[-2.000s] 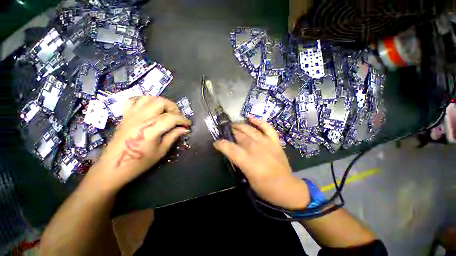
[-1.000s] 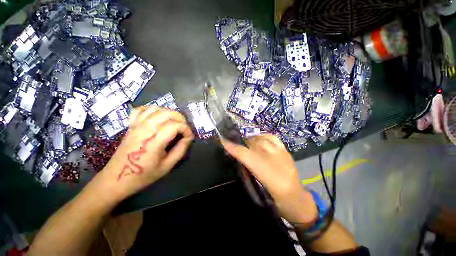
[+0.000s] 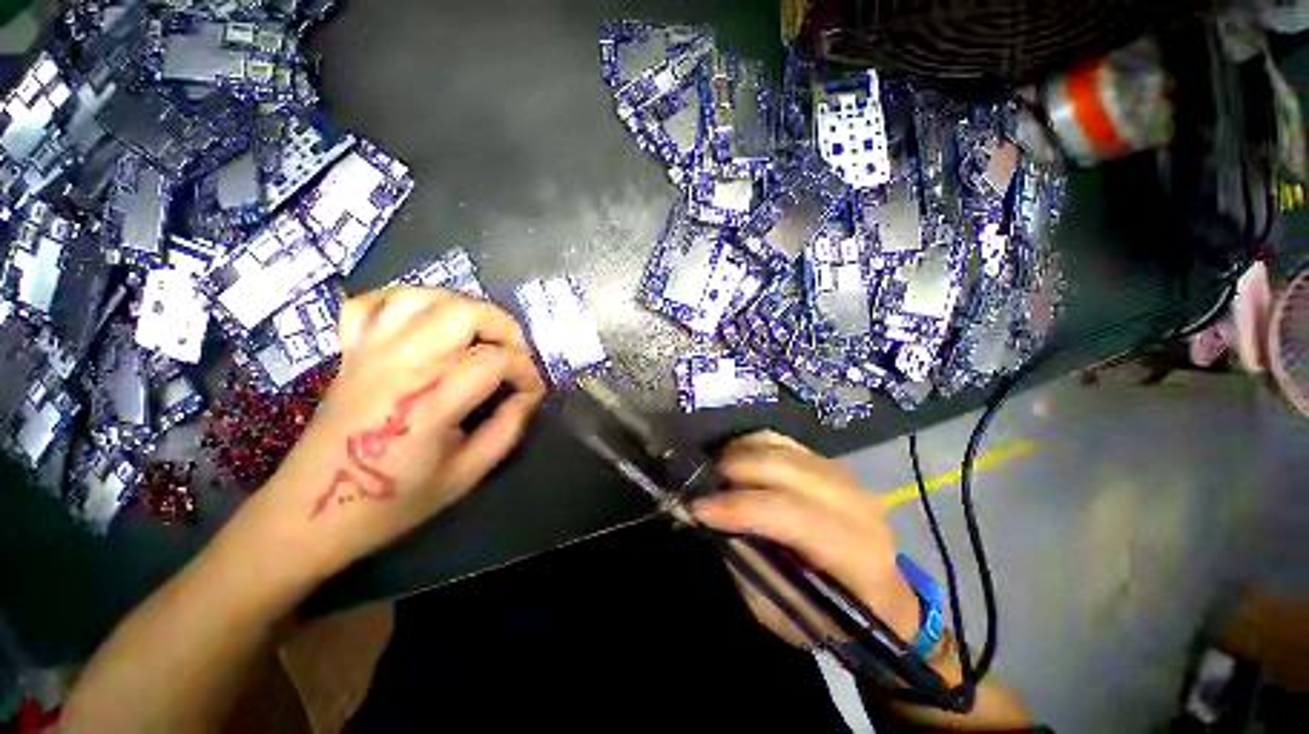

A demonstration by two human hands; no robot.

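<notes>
A small circuit board point(image 3: 563, 327) with a shiny silver face lies on the dark mat between my hands. My right hand point(image 3: 804, 502) holds the soldering iron point(image 3: 653, 480), its blurred tip just below that board. My left hand point(image 3: 424, 387) is beside the board, back up and fingers curled down; its fingertips are partly hidden. Another board point(image 3: 442, 270) shows above its knuckles, and whether the fingers touch it is hidden.
A heap of boards point(image 3: 273, 273) is at left, with dark-red grains point(image 3: 266, 423) below. A second heap point(image 3: 847, 287) is at right. Beyond are a black round grille point(image 3: 991, 32) and a white cylinder with an orange-red band point(image 3: 1098, 108). Silvery specks point(image 3: 632, 273) dot the mat.
The iron and my right hand have moved down and right, away from the specks. The silver-faced board now lies uncovered. The view has shifted, with the heaps now further left.
</notes>
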